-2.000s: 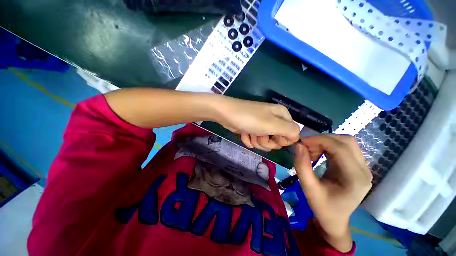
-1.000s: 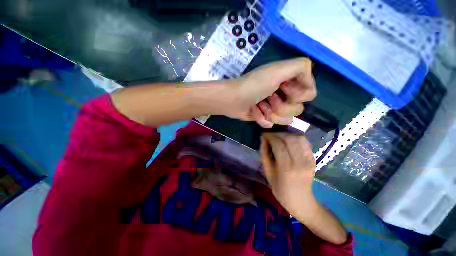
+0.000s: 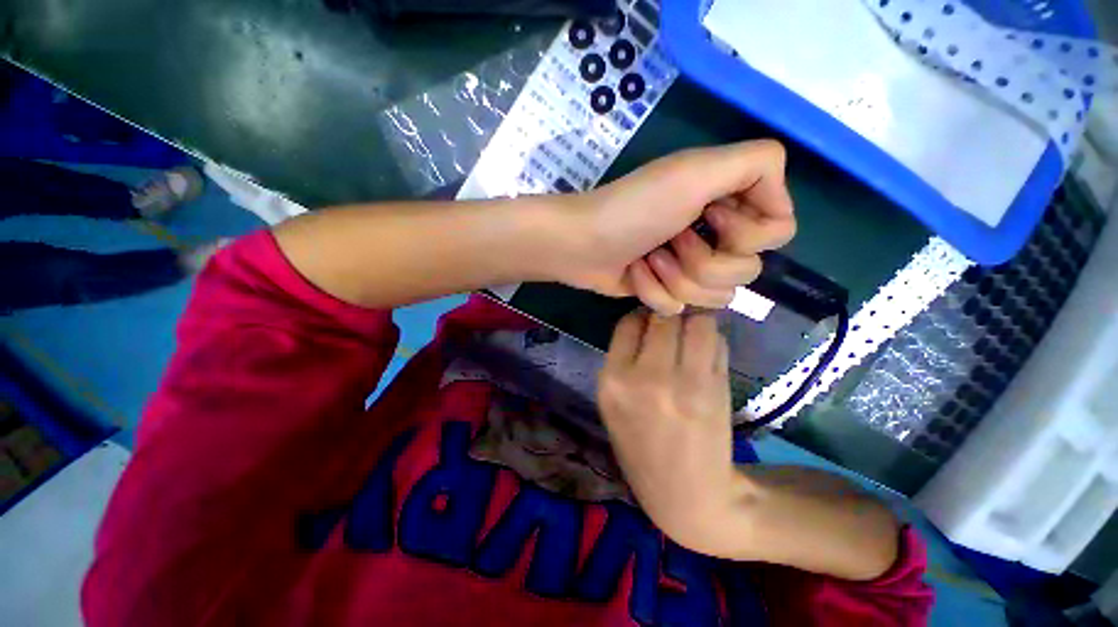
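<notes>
A black electronic unit (image 3: 803,287) lies on the green mat, partly hidden by my hands, with a small white label (image 3: 750,304) and a grey face. Its black cable (image 3: 836,356) curves round the right side towards the mat's near edge. My left hand (image 3: 705,233) is curled above the unit's left part; a dark spot shows between its fingers, too unclear to name. My right hand (image 3: 668,392) is below it, back of the hand up, fingertips bent under and hidden near the left hand's fingers.
A white sheet (image 3: 515,145) with black rings lies beyond my left forearm, beside clear film (image 3: 454,123). A blue basket (image 3: 846,159) holds white paper and a dotted strip. Black dot sheets (image 3: 981,355) and a white foam tray (image 3: 1042,465) are at right. A person's legs (image 3: 92,276) show at far left.
My left hand has lifted away from the earlier fingertip-to-fingertip pose and curled. My right hand has moved left and turned back up, uncovering the cable. A person's legs have appeared at far left.
</notes>
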